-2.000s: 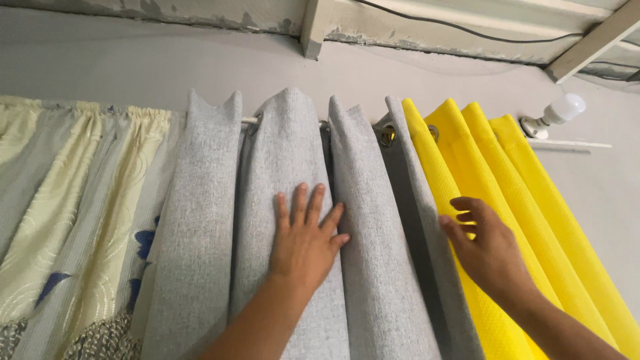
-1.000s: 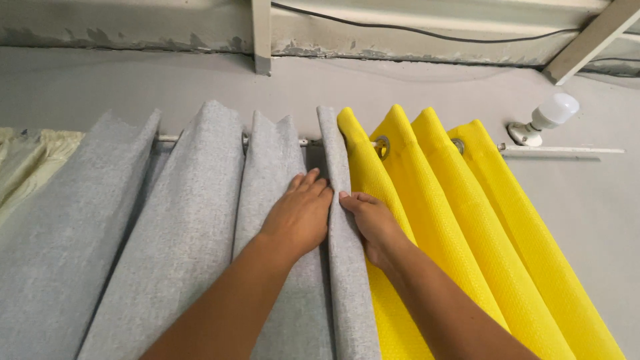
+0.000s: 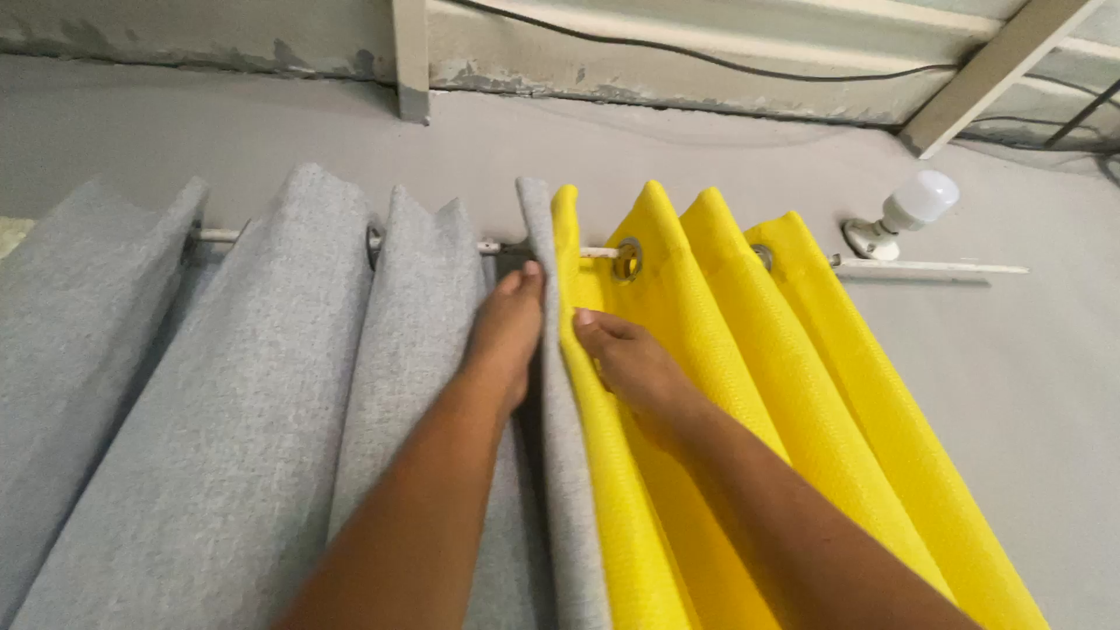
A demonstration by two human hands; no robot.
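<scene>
Grey fabric curtains (image 3: 254, 376) and a yellow curtain (image 3: 814, 385) hang in folds by metal grommets (image 3: 627, 259) from a thin white rod (image 3: 600, 252). Near the middle, the narrow grey edge fold lies against the yellow edge fold. My left hand (image 3: 510, 328) presses on the grey edge fold from the left, its fingertips just below the rod. My right hand (image 3: 626, 359) is at the yellow edge fold from the right, thumb against it, the other fingers curled. The two edges lie between my hands.
A white light bulb in a wall holder (image 3: 919, 201) sits above the rod's bare right end (image 3: 932, 269). Overhead are ceiling beams (image 3: 411, 61) and a black cable (image 3: 665, 45). A bit of cream curtain (image 3: 13, 234) shows at the far left.
My hands, first apart with fingers spread, have come together at the grey edge fold. The yellow edge fold now lies alongside it, between my hands. The view has shifted.
</scene>
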